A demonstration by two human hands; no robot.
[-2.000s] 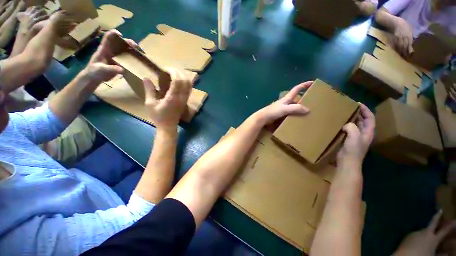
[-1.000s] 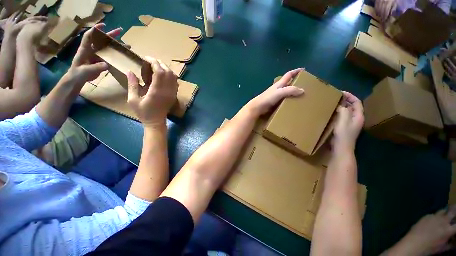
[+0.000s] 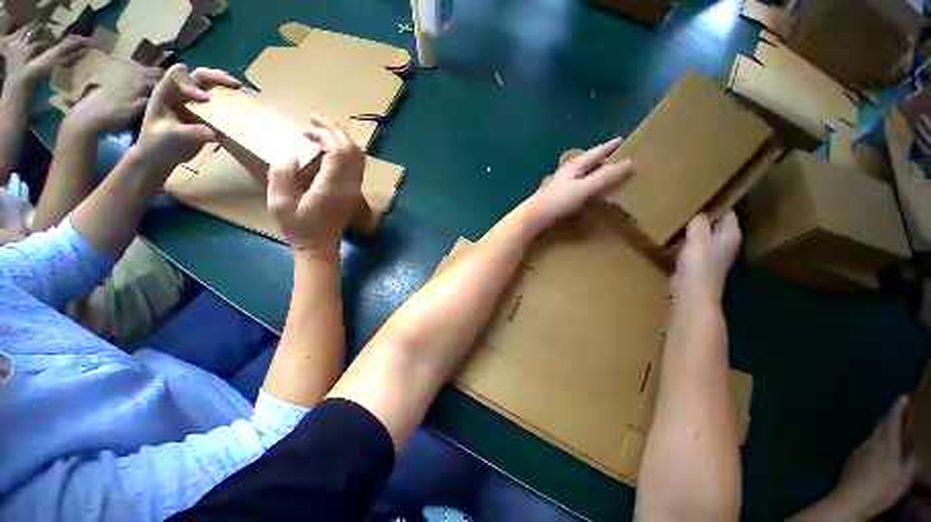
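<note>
A small brown cardboard box [image 3: 692,158] is raised and tilted above the flat blanks, with a loose flap and a dark gap along its right side. My right hand [image 3: 704,245] grips its lower right edge; some fingertips are hidden behind the box. My left hand [image 3: 584,186] is at the box's left edge, fingers stretched out and apart, fingertips against the edge but not closed round it. Flat brown blanks [image 3: 572,347] with short dark slits lie stacked below my hands, partly covered by my forearms.
A person in light blue at left holds a part-folded box [image 3: 250,124] above other blanks [image 3: 327,76]. More hands show at upper left and lower right. Brown boxes [image 3: 822,219] stand right of my hands. A white-and-tan post [image 3: 424,31] stands at the top.
The box has moved up and right, away from my body, and my left hand's fingers have straightened at its edge. The neighbour's box has turned, showing a pale panel.
</note>
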